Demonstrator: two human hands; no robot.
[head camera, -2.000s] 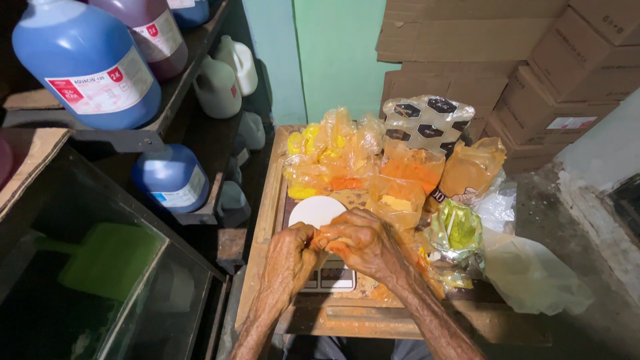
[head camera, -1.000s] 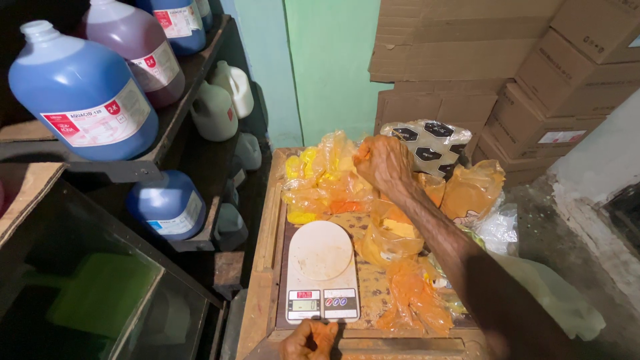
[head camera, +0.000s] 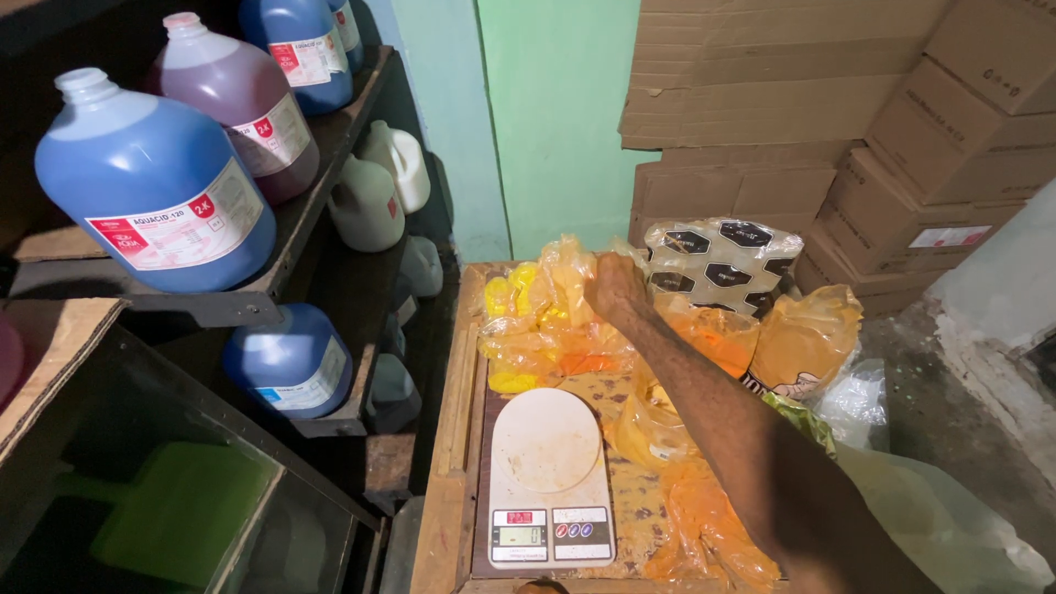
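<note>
My right hand (head camera: 617, 289) reaches to the back of the wooden table, its fingers closed on a clear plastic bag (head camera: 569, 276) stained orange. Yellow and orange powder shows in the plastic bags (head camera: 516, 330) beside it. Nearer me lies a white digital kitchen scale (head camera: 549, 462) with nothing on its round platform. Only a small part of my left hand (head camera: 541, 587) shows at the bottom edge, below the scale; its fingers are hidden. An orange-stained plastic bag (head camera: 701, 528) lies crumpled right of the scale, under my right forearm.
Large jugs of blue liquid (head camera: 157, 190) stand on a dark shelf (head camera: 272, 285) at the left. A patterned bag (head camera: 718, 260) and an orange-stained bag (head camera: 804, 342) stand at the table's back right. Cardboard boxes (head camera: 916, 206) are stacked behind. A glass-sided case (head camera: 165, 495) is at lower left.
Two seconds ago both hands were together above the scale. Since then they have parted, and my right hand has moved to the bags at the back. My left hand has dropped almost out of view.
</note>
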